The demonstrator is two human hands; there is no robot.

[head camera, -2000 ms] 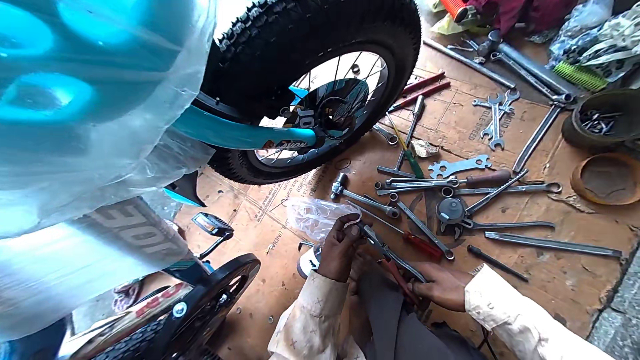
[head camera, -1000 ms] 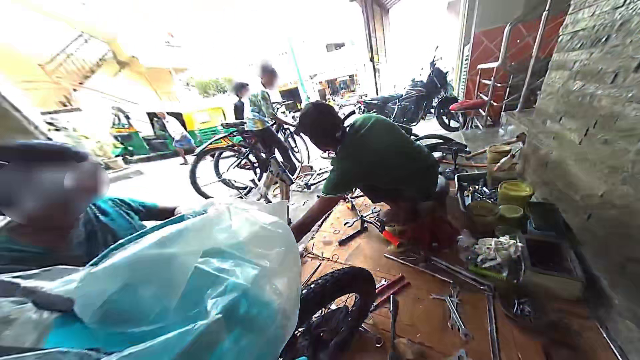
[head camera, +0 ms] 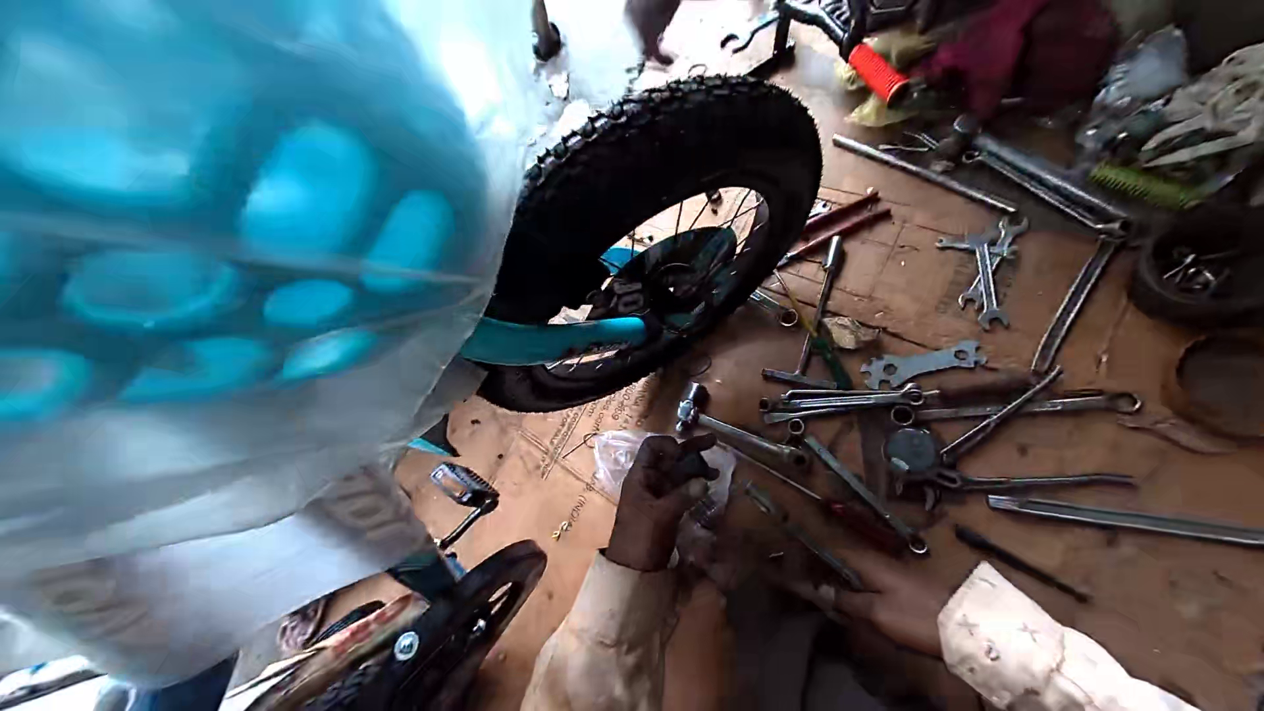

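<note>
My left hand (head camera: 660, 499) is raised near the middle of the head view, its thumb and fingers pinched around a small dark part (head camera: 697, 466) too blurred to name. My right hand (head camera: 884, 602), at the lower right, has its fingertips closed on the end of a long, slim hand tool (head camera: 805, 538), which looks like pliers. The tool's far end points toward my left hand, with a gap between them. Behind my left hand lies a clear plastic bag (head camera: 617, 459). Just above is a socket wrench or hammer-like tool (head camera: 741, 433) with a metal head.
A plastic-wrapped blue bicycle (head camera: 326, 296) fills the left, with its knobby tyre (head camera: 681, 123) at top centre and a pedal (head camera: 462, 482) below. Spanners (head camera: 987, 276), a flat multi-spanner (head camera: 923, 363), a steel bar (head camera: 1126, 520) and a round container (head camera: 1200, 272) lie on cardboard at right.
The view swung up to a person crouching among bicycles and has come back down to the tools. Compared with two seconds ago, my left hand is slightly farther from the slim tool's end.
</note>
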